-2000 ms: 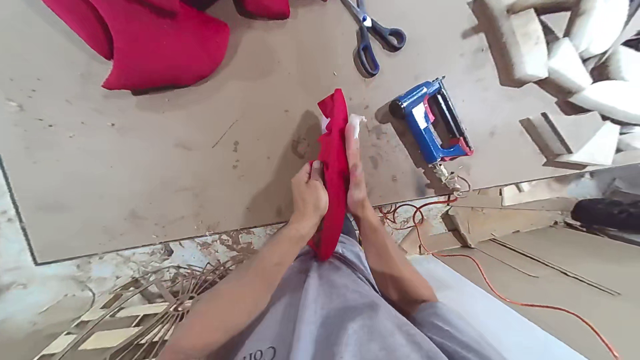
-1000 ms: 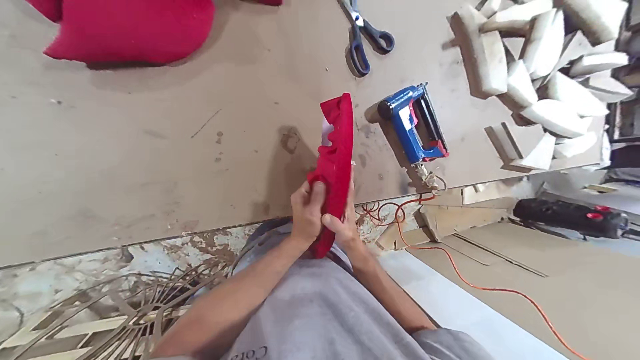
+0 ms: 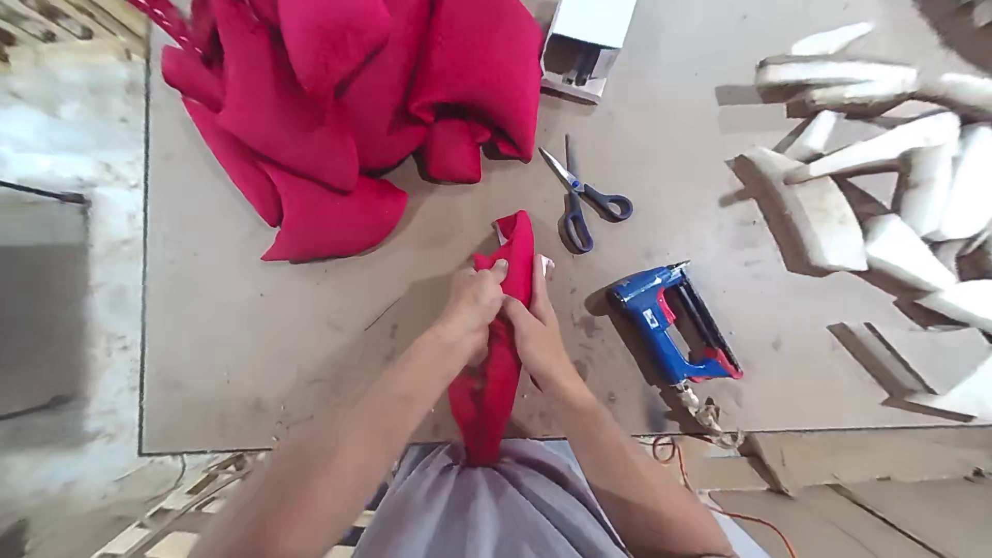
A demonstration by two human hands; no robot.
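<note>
Both my hands grip a narrow, curved piece covered in red fabric (image 3: pixel 518 267), its lower end against my grey shirt. My left hand (image 3: pixel 474 306) holds its left side, the thumb pressed on the fabric. On the right side, my right hand (image 3: pixel 540 333) has its thumb on the fabric and its fingers along the edge; a bit of white material (image 3: pixel 548 267) shows by the fingertips. Dark-handled scissors (image 3: pixel 577 194) lie partly open beyond the piece. To the right rests a blue pneumatic staple gun (image 3: pixel 659 322) with a red trigger.
A heap of red fabric-covered pieces (image 3: pixel 310 139) lies at the upper left of the table (image 3: pixel 232 372). Beside it stands an open white box (image 3: pixel 593 23). Many pale shaped blocks (image 3: pixel 821 213) are piled at the right. An orange hose (image 3: pixel 748 518) runs below the table edge.
My hands have moved farther up along the red piece, away from its lower end. The view has shifted, bringing in the heap and box. Scissors and staple gun lie as before.
</note>
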